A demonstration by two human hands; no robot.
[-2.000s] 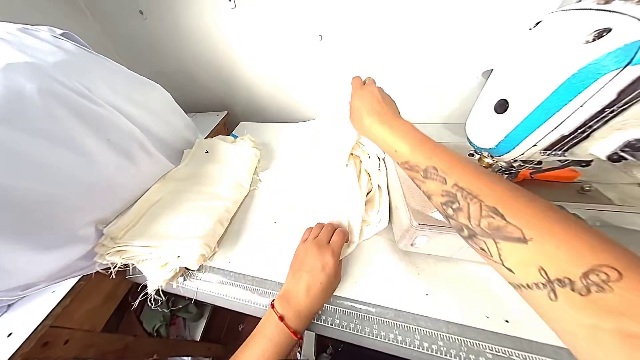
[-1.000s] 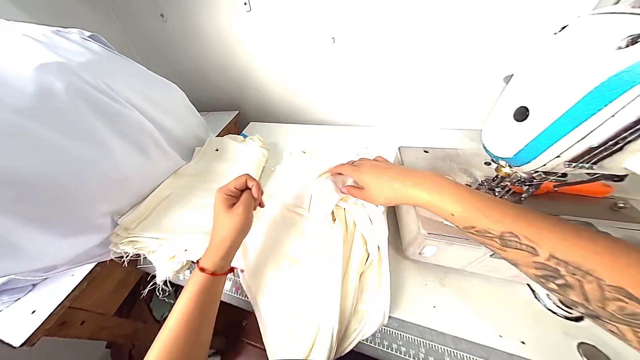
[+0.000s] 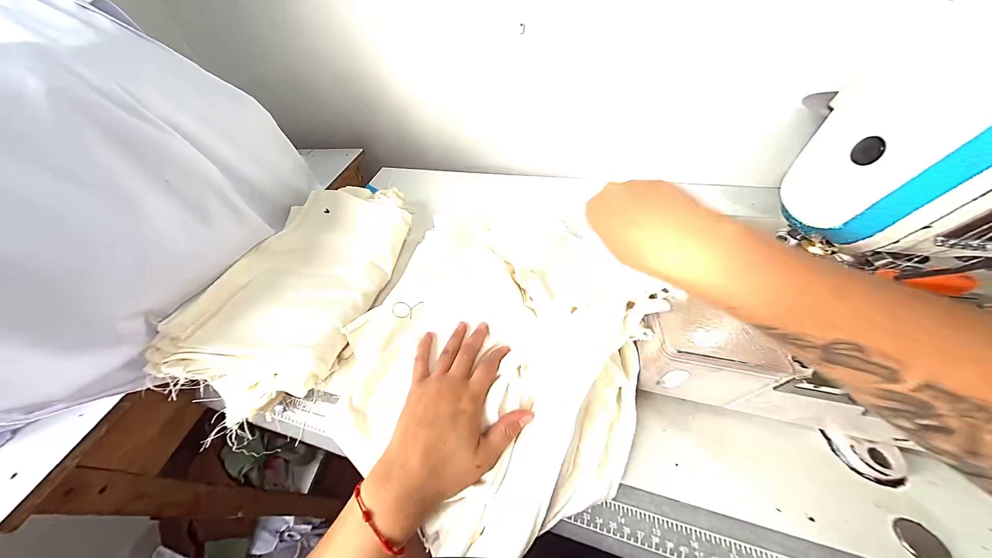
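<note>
My left hand (image 3: 453, 415), a red bracelet at its wrist, lies flat with fingers spread on a cream cloth (image 3: 573, 364) that is spread over the table and hangs past its front edge. A loose thread curls on the cloth above my fingertips. My right hand (image 3: 632, 221) is blurred at the far right part of the cloth; its fingers are hidden, so what it holds cannot be seen. A folded stack of cream cloth pieces (image 3: 294, 287) with frayed ends lies to the left.
A white and blue sewing machine (image 3: 868, 178) stands at the right, with orange-handled tool (image 3: 938, 280) beside its needle area. A measuring tape (image 3: 659, 531) runs along the table's front edge. White fabric (image 3: 132, 201) bulges at the far left. Below are wooden beams (image 3: 178, 496) and cloth scraps.
My left hand has come down from above the table's left part onto the cloth and opened flat. The cloth now spreads wider, reaching the machine's base. My right hand is still at the cloth's far side.
</note>
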